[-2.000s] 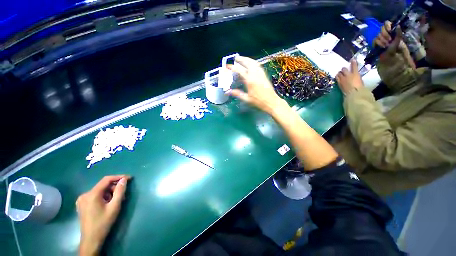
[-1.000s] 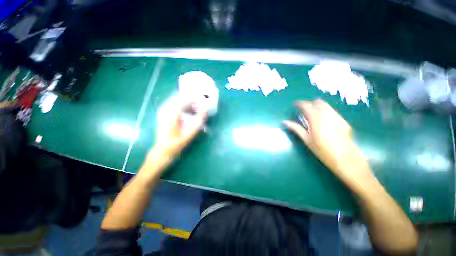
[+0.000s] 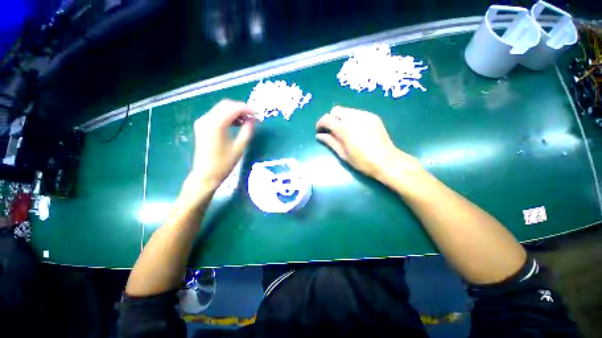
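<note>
A white housing (image 3: 280, 187) stands on the green bench in front of me, its round end face with cutouts turned up. No hand touches it. My left hand (image 3: 221, 142) is at the left edge of the left pile of small white parts (image 3: 276, 99). Its thumb and fingertips are close together; whether they hold a part is too small to tell. My right hand (image 3: 356, 137) is curled over the bench, below the right pile of small white parts (image 3: 379, 71). Its palm is hidden, so I cannot tell if it holds something. No screwdriver shows on the bench.
Two white housings (image 3: 496, 45) stand side by side at the back right, square loops up. Dark and orange wires (image 3: 587, 76) lie at the far right edge. A number label (image 3: 535, 215) is near the front right. A metal rail (image 3: 218, 88) runs along the back.
The view has swung from the right end of the bench. The housing that was at my left hand a second ago now stands untouched in front. My left hand has moved to the left pile.
</note>
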